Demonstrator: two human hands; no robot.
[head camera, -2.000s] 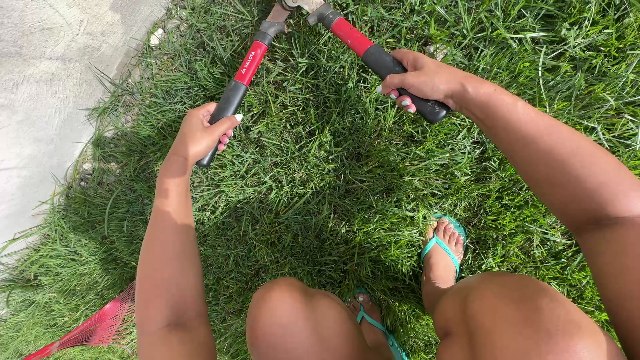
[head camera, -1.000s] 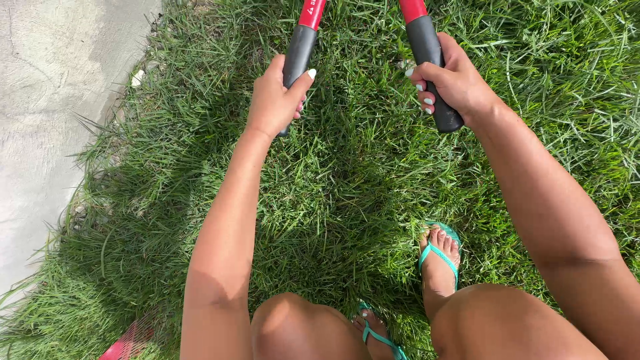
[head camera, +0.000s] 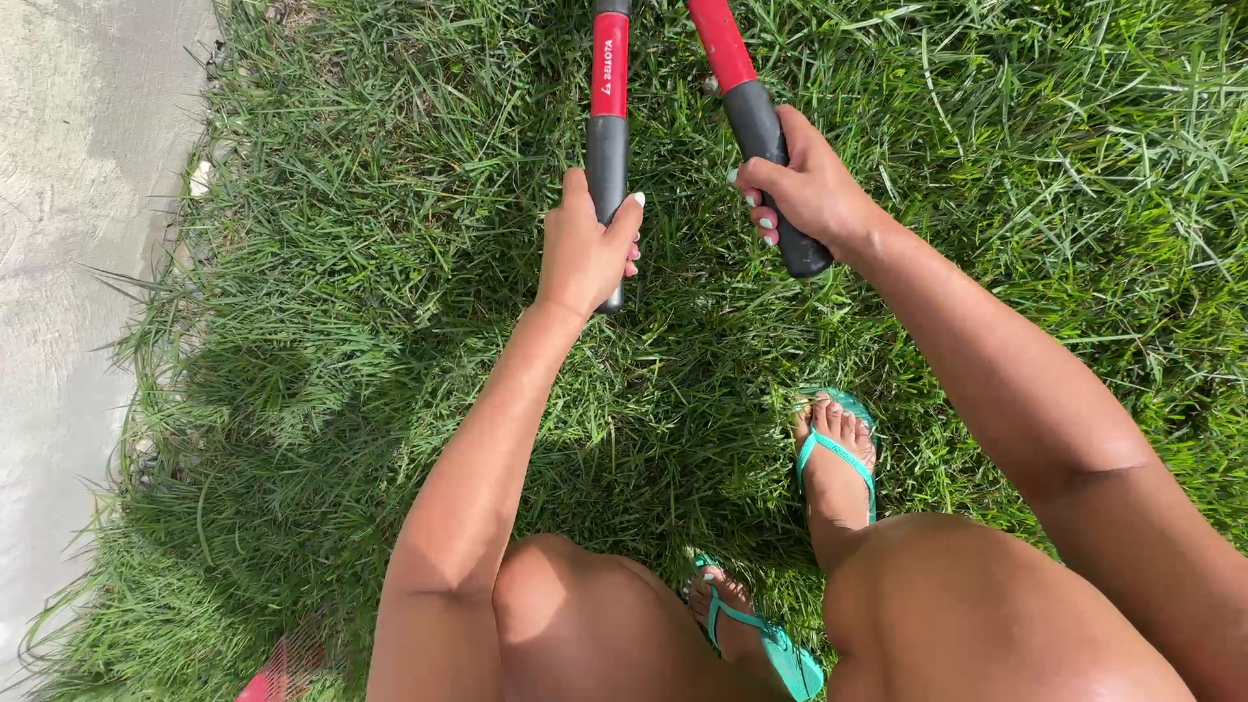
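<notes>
My left hand (head camera: 585, 239) grips the black end of one handle (head camera: 608, 156) of a long-handled Bellota garden shear or lopper. My right hand (head camera: 804, 185) is closed around the black grip of its other handle (head camera: 756, 122). Both handles are red above the black grips and lean closer together toward the top edge. The tool's head lies beyond the top of the view, so its blades are hidden. Green grass (head camera: 682, 361) lies beneath both handles.
A pale concrete surface (head camera: 78, 244) runs down the left side, with small stones along its edge. My feet, in turquoise flip-flops (head camera: 837, 448), stand on the grass below the hands. Part of a red, meshed or tined object (head camera: 283, 671) shows at the bottom left.
Two seconds ago the handles stood wide apart with the pivot in view; now they are closer together and the pivot is out of view. My left hand has moved right, toward my right hand.
</notes>
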